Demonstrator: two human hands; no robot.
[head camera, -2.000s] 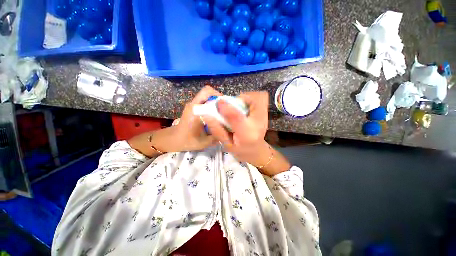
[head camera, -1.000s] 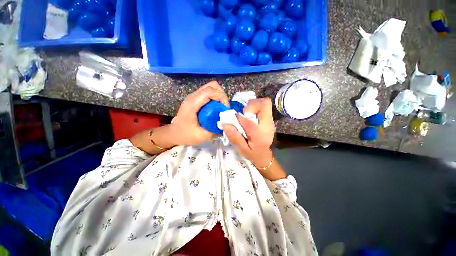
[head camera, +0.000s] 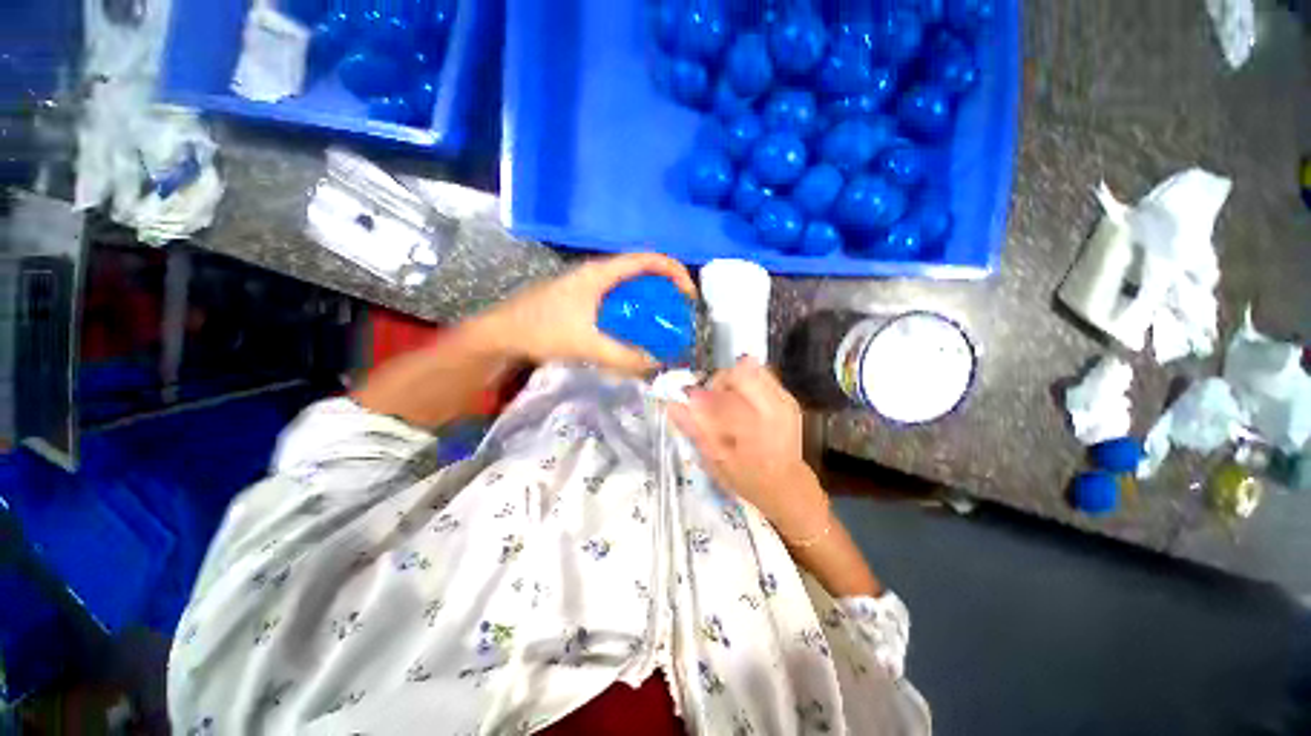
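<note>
My left hand (head camera: 582, 309) holds a glossy blue ball (head camera: 647, 316) above the bench edge, fingers around its far side. My right hand (head camera: 748, 431) is just right of it, lower down, with its fingertips pinching a white cloth (head camera: 673, 384), mostly hidden by the fingers. The cloth is close to the ball; whether they touch I cannot tell. A white cylindrical object (head camera: 738, 305) stands out beyond my right hand, between the ball and the round tub. A blue tray (head camera: 604, 173) with many blue balls (head camera: 778, 155) lies in front of me.
A second blue tray (head camera: 496, 72) at the far left holds balls and a white slip (head camera: 270, 55). A clear packet (head camera: 371, 230) lies on the speckled bench (head camera: 1042, 324). A round white tub (head camera: 916, 368) is near the edge. White rags (head camera: 1182, 273) and two dark-blue balls (head camera: 1094, 492) lie right.
My hands have moved apart, and the cloth is now off the ball's face. The white cylindrical object has come into sight. The whole view has shifted, with the bench things further right and lower.
</note>
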